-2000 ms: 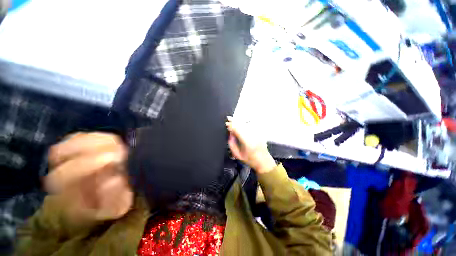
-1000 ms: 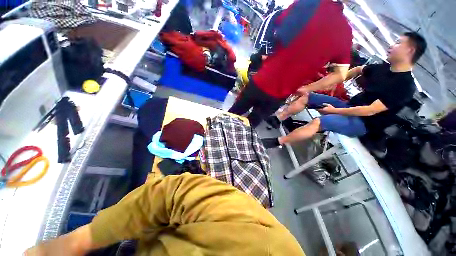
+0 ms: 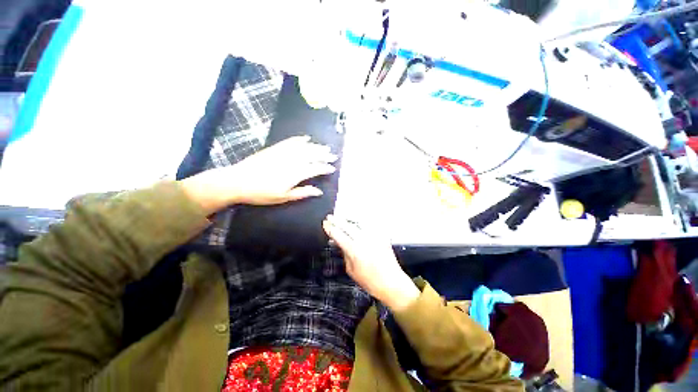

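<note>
A plain black fabric panel (image 3: pixel 287 222) lies on a plaid fabric piece (image 3: pixel 249 103) on the white table. Its right edge runs up to the presser foot (image 3: pixel 341 121) of the white sewing machine (image 3: pixel 459 84). My left hand (image 3: pixel 268 174) lies flat on the black panel, fingers pointing right. My right hand (image 3: pixel 363 256) is at the panel's right edge near the table's front, thumb and fingertips on the edge. The plaid fabric hangs over the table edge onto my lap.
Scissors with red and yellow handles (image 3: pixel 457 178) lie right of the needle. Black strips (image 3: pixel 509 205) and a yellow ball-like item (image 3: pixel 572 209) lie further right. A blue cable (image 3: pixel 542 99) curves across the machine. A maroon bundle with a light-blue band (image 3: pixel 520 337) is below the table edge.
The view has turned back from the side stool and people to the machine. My left hand, blurred and raised two seconds ago, now lies on the black panel.
</note>
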